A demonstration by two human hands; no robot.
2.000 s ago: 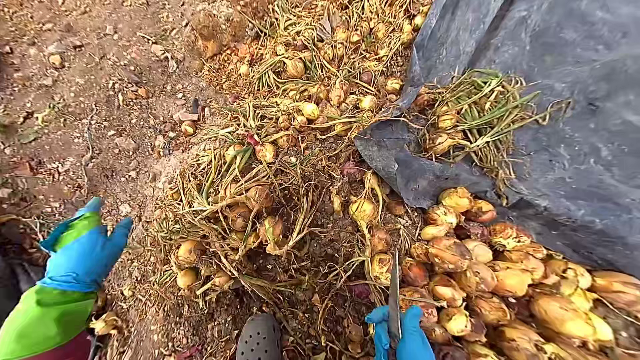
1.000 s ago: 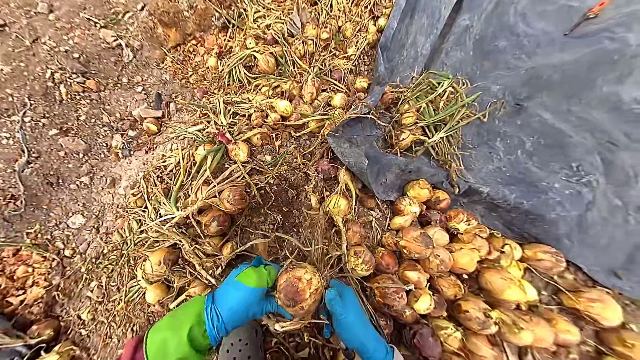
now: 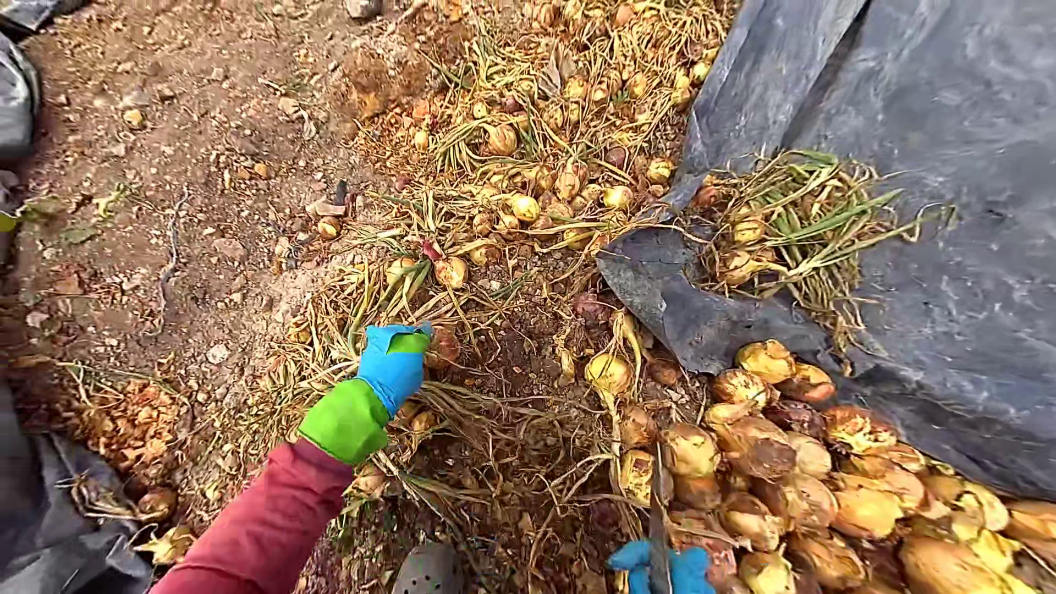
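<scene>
My left hand [image 3: 394, 363], in a blue glove with a green cuff, is closed at the dried stems beside an onion [image 3: 443, 346]; its fingers are mostly hidden, so its hold is unclear. At the bottom edge my right hand [image 3: 660, 569], also blue-gloved, grips a knife, its blade [image 3: 659, 495] pointing up and away over the edge of the onion pile. Trimmed onions [image 3: 792, 487] lie heaped at the lower right. Onions with dry stems [image 3: 536, 198] spread across the soil ahead.
Grey plastic sheeting [image 3: 973, 272] covers the right side, with a bunch of onion tops [image 3: 817, 223] on its edge. Stony soil [image 3: 165, 165] lies at the left, more dark sheeting [image 3: 74, 528] at the lower left. A clog [image 3: 429, 569] shows at the bottom.
A second ago both hands were together around an onion at the bottom. My left hand has since moved forward to the stems, and my right hand is apart from it, its knife blade now plainly visible.
</scene>
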